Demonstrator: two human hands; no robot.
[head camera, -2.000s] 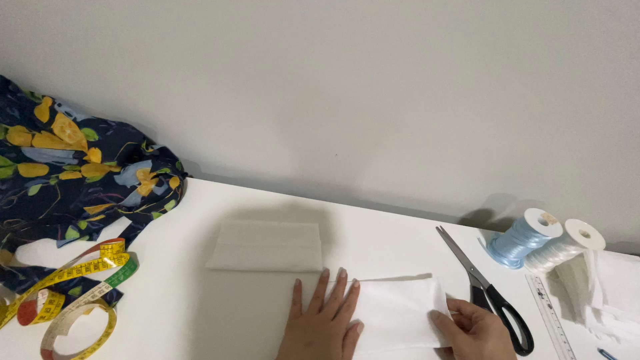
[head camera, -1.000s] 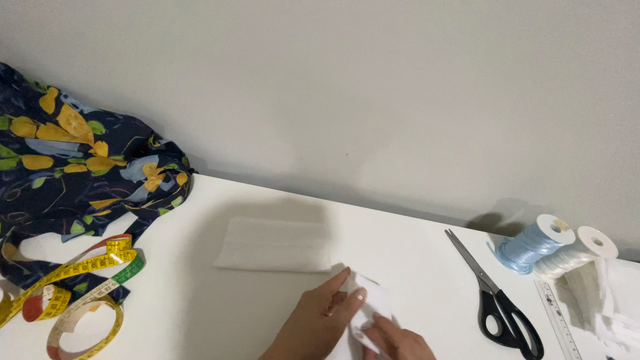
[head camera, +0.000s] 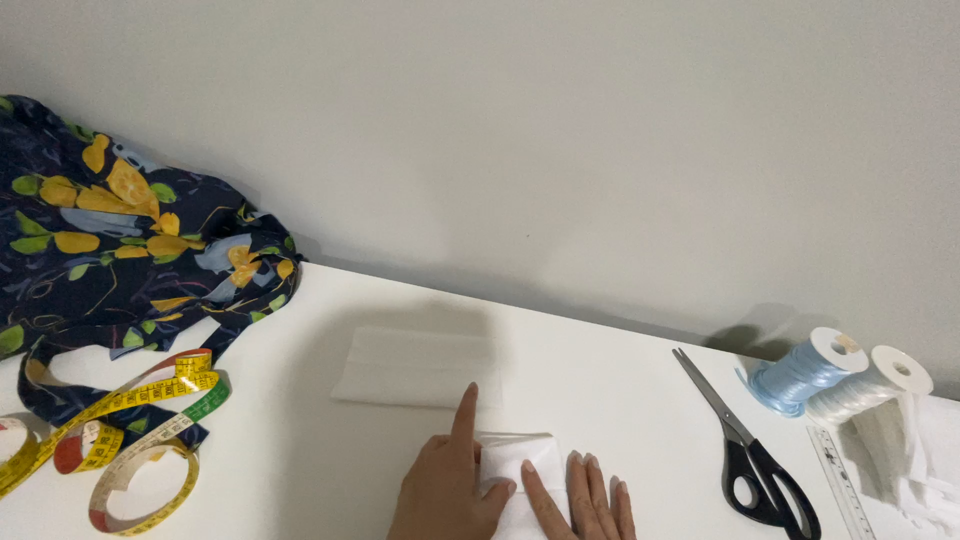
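Observation:
A white folded cloth (head camera: 520, 465) lies on the white table at the bottom centre, its lower part cut off by the frame edge. At its left edge rests my left hand (head camera: 450, 480), thumb on the cloth and index finger extended upward. My right hand (head camera: 581, 502) presses the cloth with its index finger, while the other fingers lie spread on the table beside it. Just above the hands is a second flat, folded white cloth piece (head camera: 416, 367), which neither hand grips.
Black-handled scissors (head camera: 739, 442) lie to the right, near a clear ruler (head camera: 841, 480), a light blue cord spool (head camera: 806, 371), a white spool (head camera: 866, 386) and white fabric (head camera: 926, 465). Dark floral fabric (head camera: 142, 225) and a curled measuring tape (head camera: 161, 390) occupy the left. A wall (head camera: 525, 150) stands behind.
The cloth between my hands lay wide and horizontal two seconds ago; now it is narrower, with a folded upper end. My right hand has shifted from the cloth's right end to lie flat over it.

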